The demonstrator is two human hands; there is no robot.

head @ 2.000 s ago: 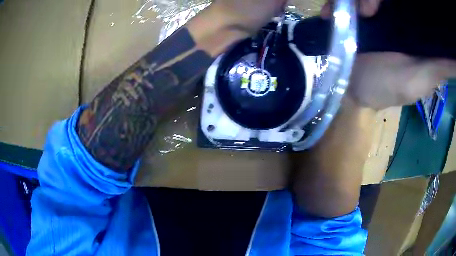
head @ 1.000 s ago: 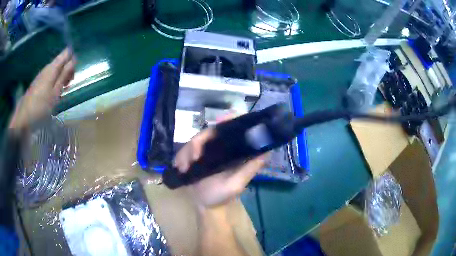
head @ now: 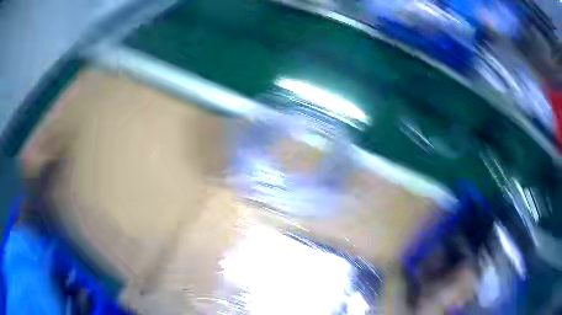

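Observation:
The view is strongly blurred. A bright white patch, apparently the holding fixture with shiny wrap (head: 286, 274), lies at the bottom centre on the brown cardboard sheet (head: 135, 160). A pale, shiny smear behind it looks like the cord coil (head: 286, 157). My left hand (head: 42, 151) seems to be the skin-coloured smear at the far left, above a dark forearm and blue sleeve; its fingers cannot be made out. My right hand (head: 450, 292) is a partly cut-off blur at the lower right, beside the blue-rimmed parts tray (head: 422, 243). Whether either hand holds anything cannot be told.
The green bench top (head: 246, 46) runs across the back, with a pale strip (head: 185, 86) between it and the cardboard. Thin pale loops (head: 524, 200) show at the right. Blurred blue and white things (head: 431, 27) stand at the upper right.
The view has swung left, so the fixture and coil now lie nearer the middle and the tray at the lower right edge. The screwdriver seen in my right hand can no longer be made out.

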